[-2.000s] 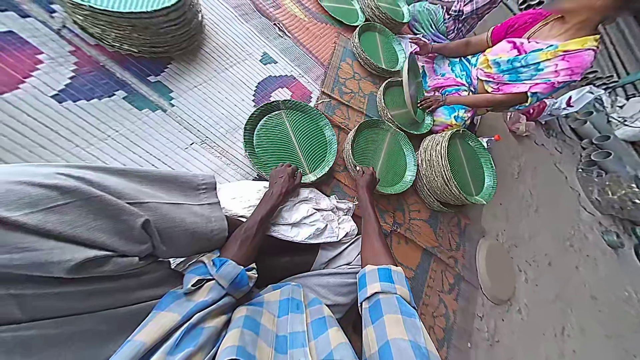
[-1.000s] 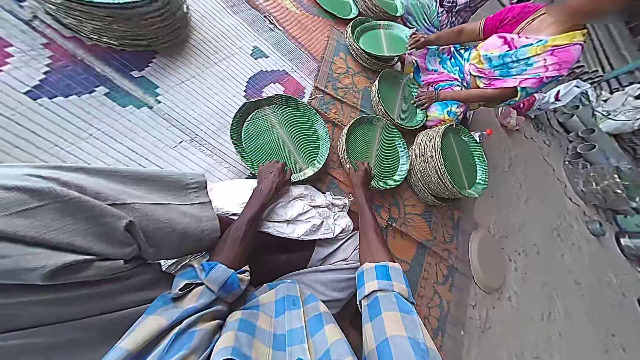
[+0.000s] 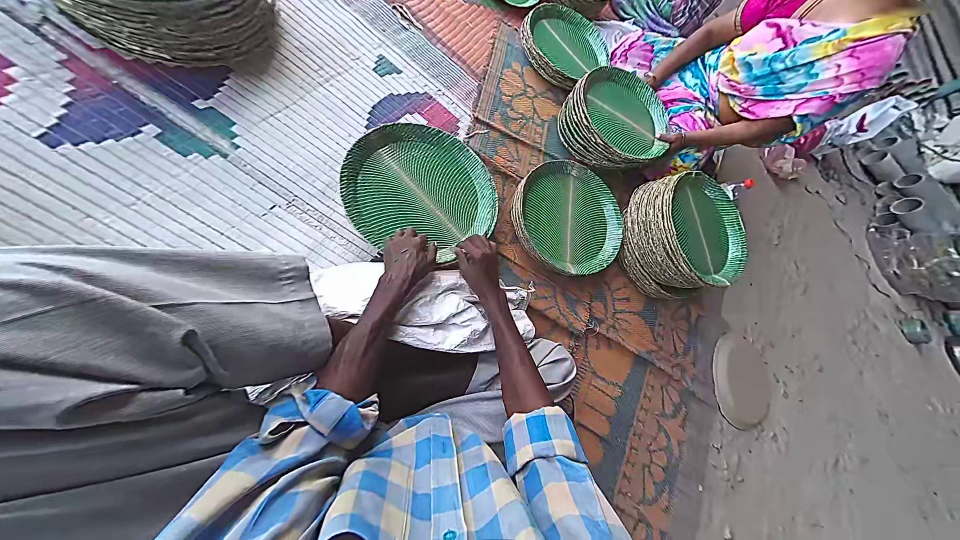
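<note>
A round green leaf-patterned plate [image 3: 418, 184] lies tilted in front of me. My left hand [image 3: 409, 253] holds its near rim, and my right hand [image 3: 477, 259] grips the same rim just to the right. A white crumpled cloth [image 3: 442, 313] lies across my lap under my wrists. Right of my right hand stands a stack of green plates [image 3: 568, 217]. Beyond it is a taller stack [image 3: 675, 232] with rough straw-coloured edges.
A person [image 3: 787, 67] in bright tie-dyed cloth sits at the upper right, one hand at another plate stack [image 3: 615, 116]. A further stack [image 3: 562, 45] stands behind. A large stack [image 3: 172, 26] is at upper left. A round disc [image 3: 741, 381] lies on the ground at right.
My right hand has moved left from the neighbouring plate stack to the rim of the plate at my left hand. The other person's plate has been lowered onto the stack beside them.
</note>
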